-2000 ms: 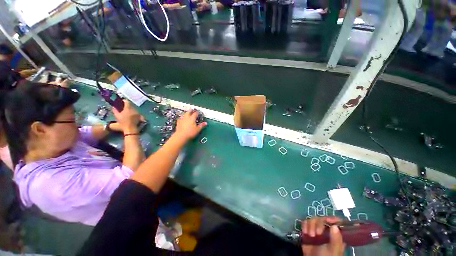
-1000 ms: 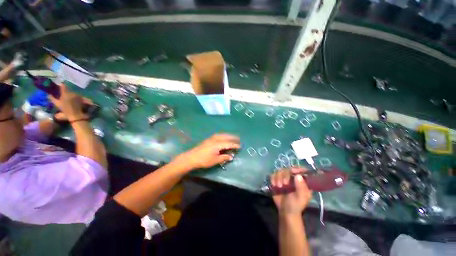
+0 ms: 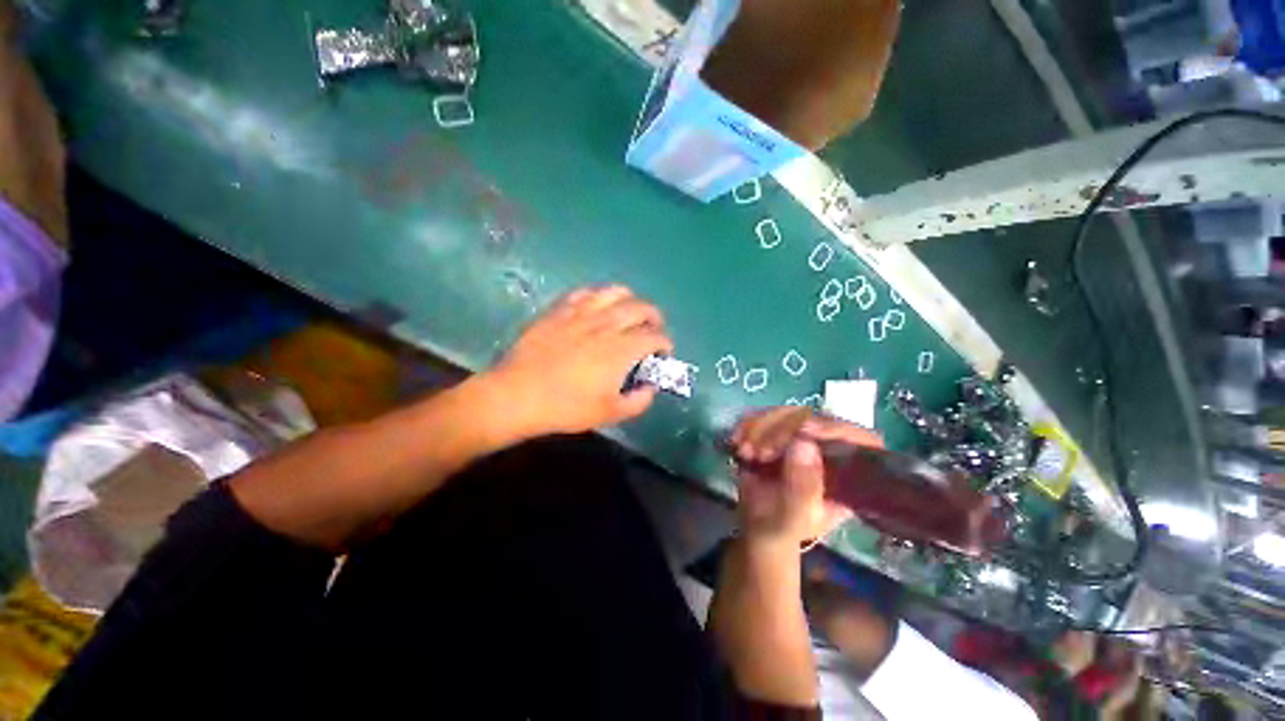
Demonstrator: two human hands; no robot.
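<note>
My left hand point(image 3: 578, 362) holds a small silvery module point(image 3: 662, 373) in its fingertips, low over the front edge of the green bench point(image 3: 564, 211). My right hand point(image 3: 796, 476) grips a dark red electric screwdriver point(image 3: 916, 496), its tip end pointing left toward the module, with a gap between them. Thin white rings point(image 3: 768, 234) lie scattered beyond my hands. A white square piece point(image 3: 850, 402) lies just beyond the screwdriver.
A blue-and-white open carton point(image 3: 712, 127) stands by the white rail. Modules point(image 3: 395, 49) lie at the upper left, and a heap point(image 3: 979, 430) lies right, beside a yellow-rimmed tray point(image 3: 1054, 462). A white post point(image 3: 1015, 187) rises beyond. A white bag point(image 3: 120, 472) is below the bench edge. Co-workers' parts show at both sides.
The view has turned and tilted. My left hand moved from the modules on the left back to the bench's front edge with a module, nearer the screwdriver. My right hand still holds the screwdriver.
</note>
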